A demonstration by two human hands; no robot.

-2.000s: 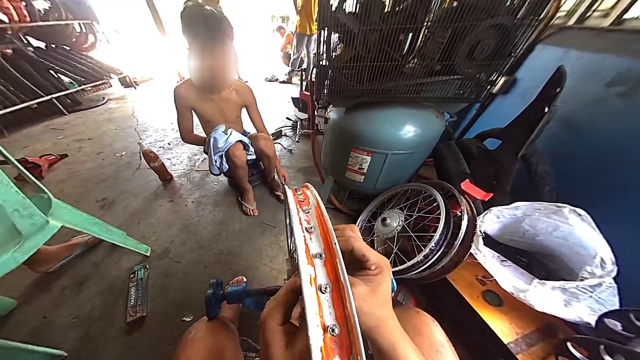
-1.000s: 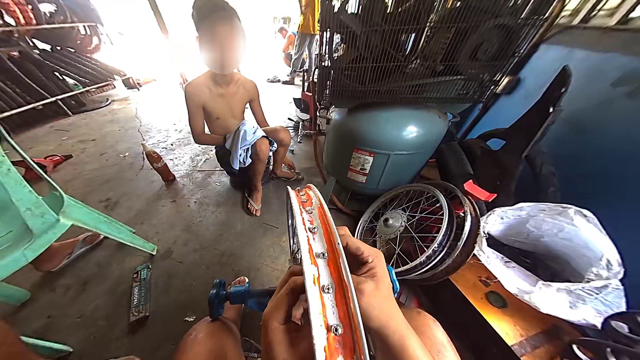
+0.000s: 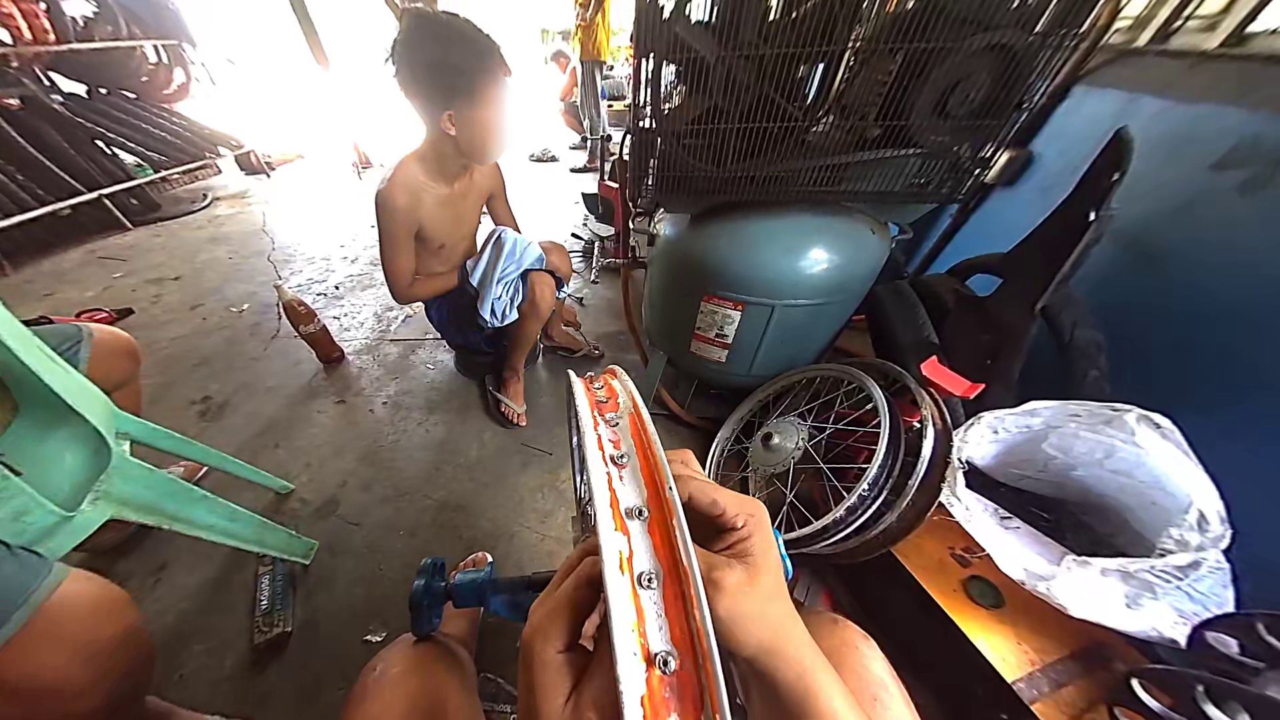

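Observation:
A spoked wheel's metal rim [image 3: 640,540], streaked orange and white with spoke nipples along its channel, stands upright between my knees. My left hand [image 3: 570,640] is at the rim's left side, fingers bent; what they grip is hidden. On the right side, my right hand [image 3: 725,540] has its fingers curled close against the rim, their tips hidden behind it. A blue metal stand or clamp part [image 3: 470,592] with a round knob juts out left of the rim, and a bit of blue shows beyond my right hand.
A person [image 3: 450,200] sits ahead with a light blue cloth [image 3: 503,275]. Nearby are a cola bottle [image 3: 310,325], a green plastic chair [image 3: 150,480] with someone beside it, a grey-blue tank [image 3: 760,290], spoked wheels [image 3: 800,455], a white sack [image 3: 1090,500] and a small box [image 3: 272,600].
The seated person has turned the head toward the right side of the view. More of another person's leg shows at the left by the green chair. Both my hands remain at the rim.

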